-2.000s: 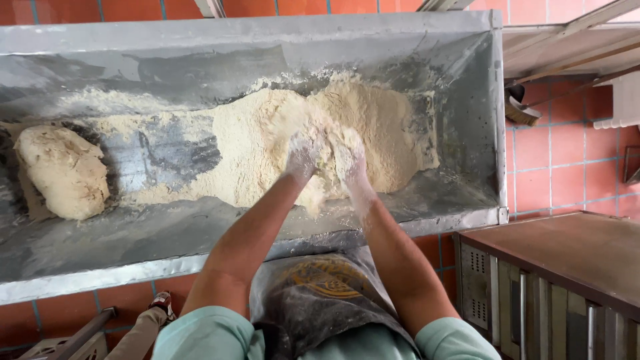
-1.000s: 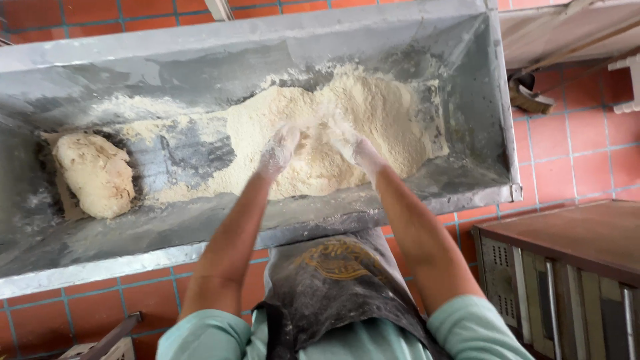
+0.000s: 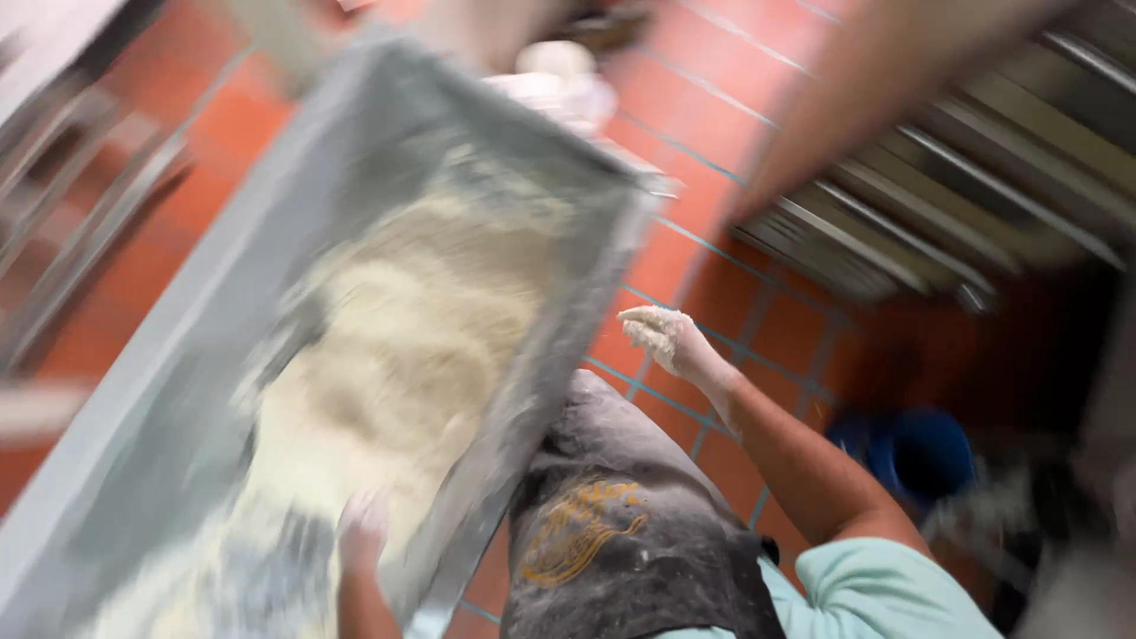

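Note:
A long metal trough (image 3: 209, 257) runs diagonally through the blurred view, with a heap of flour (image 3: 399, 346) spread along its bottom. My left hand (image 3: 364, 524) is low over the near part of the flour; blur hides its fingers and whether it touches. My right hand (image 3: 661, 337), coated with clumps of flour or dough, is outside the trough, above the tiled floor just right of the rim. It grips no object that I can see. A dark, flour-dusted apron (image 3: 612, 497) with a yellow print covers my front, beside the trough's near wall.
On the right stands a metal unit with a brown top (image 3: 852, 98) and several bars below. A blue bucket (image 3: 927, 453) is on the red tiled floor (image 3: 701, 257) at lower right. White round items (image 3: 559, 80) lie beyond the trough's far end. A blurred metal rack (image 3: 89, 213) is at left.
The view has swung strongly. Both hands were together in the flour, then apart over it; now my right hand is outside the trough. The pale dough lump seen earlier is out of view.

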